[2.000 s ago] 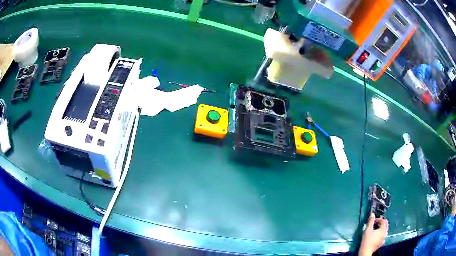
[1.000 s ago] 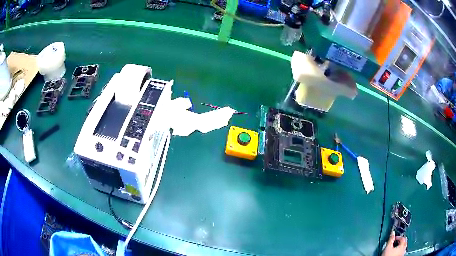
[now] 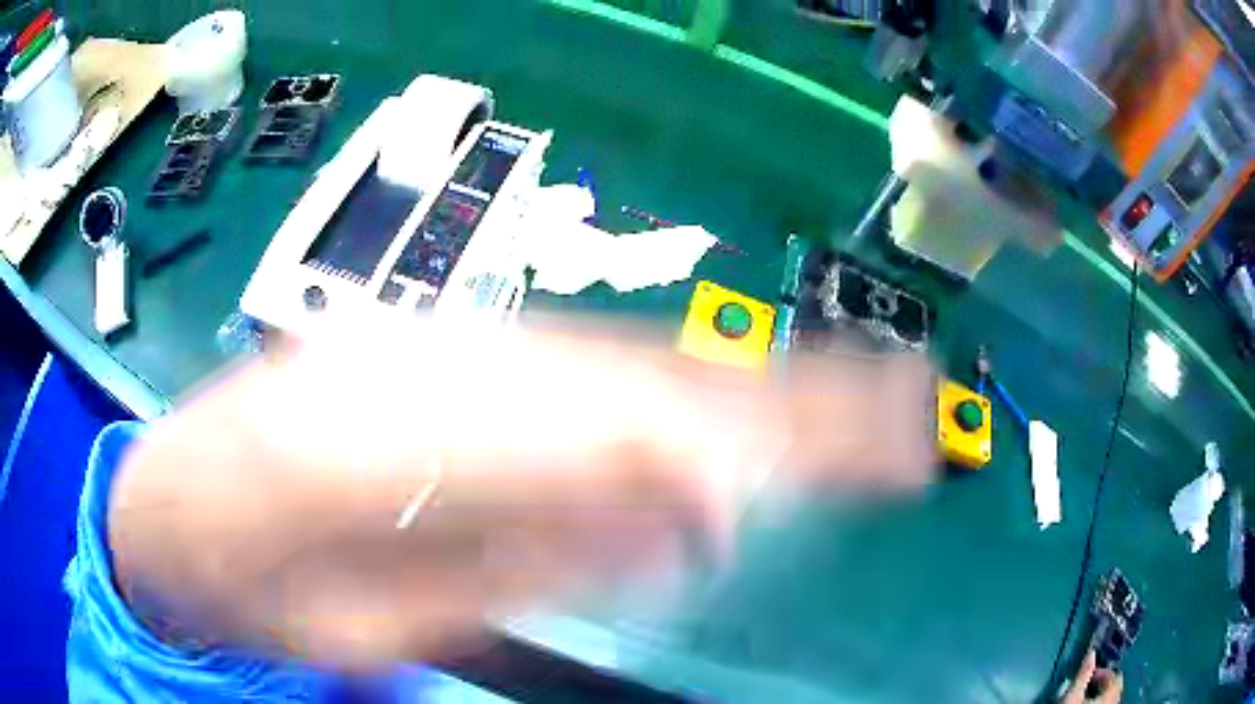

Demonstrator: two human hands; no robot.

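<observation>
My left arm sweeps across the middle, heavily blurred. My left hand (image 3: 860, 420) is a smear over the lower part of the black fixture (image 3: 881, 296), between the yellow button boxes; its fingers, and anything in them, cannot be made out. My right hand (image 3: 1091, 679) is small and cut off by the bottom edge at the far right. Its fingers are on the lower end of a black housing (image 3: 1118, 605) with a round hole. The left yellow box (image 3: 730, 323) and the right yellow box (image 3: 963, 424) have green buttons.
A white tape dispenser (image 3: 379, 234) stands left, partly behind my arm. Two housings (image 3: 293, 117) lie behind it. A cream press head (image 3: 950, 206) hangs above the fixture. Blue-handled pliers (image 3: 1012, 392) and white paper (image 3: 1046, 472) lie right. A black cord (image 3: 1108, 468) crosses the mat.
My left arm has swung up from the lower left, across the dispenser front and fixture. The view has shifted. My right hand stays at the same housing, now nearer the bottom edge.
</observation>
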